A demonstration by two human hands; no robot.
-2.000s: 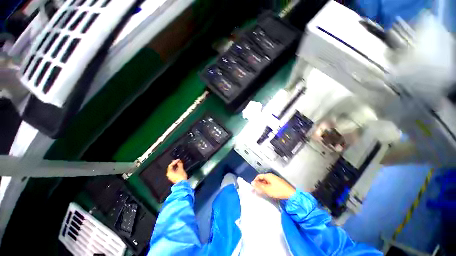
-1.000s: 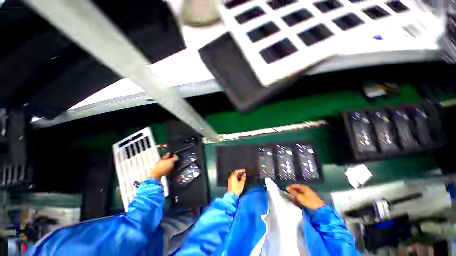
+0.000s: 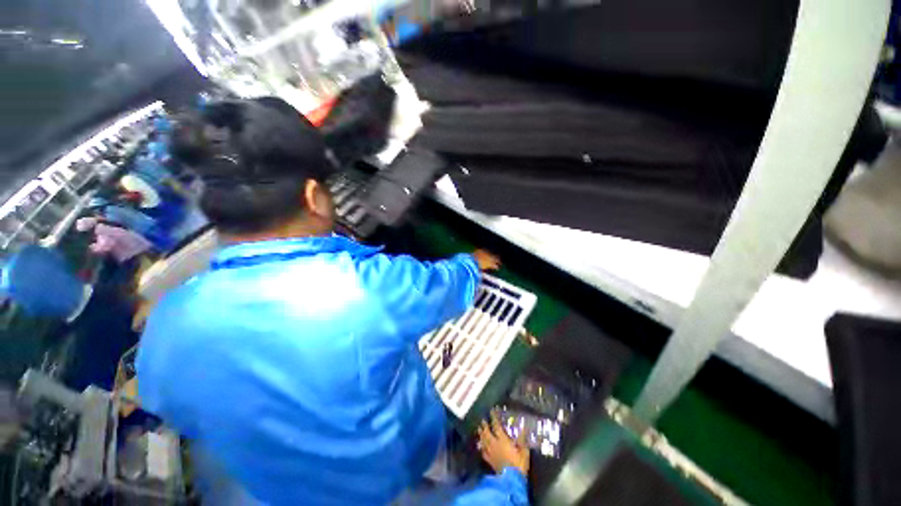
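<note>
Neither of my hands shows in this frame. A black foam tray lies on the green bench at lower centre, with shiny dark phone-like units in it. A bare hand with a blue sleeve touches the units' near side; the sleeve leads toward the neighbouring worker, so it appears to be that person's. A white slotted tray lies beside it, with a small dark item on its slots. Part of another black tray is cut off by the bottom edge.
A person in a blue smock fills the left centre, seen from behind, one hand beyond the white tray. A pale post crosses the right side. Large black stacked items stand on a white shelf. More workers sit far left.
The view has swung left, from the machine and my trays to the neighbouring worker. Both my hands have left the picture. The neighbour's hand remains by the units in the black tray.
</note>
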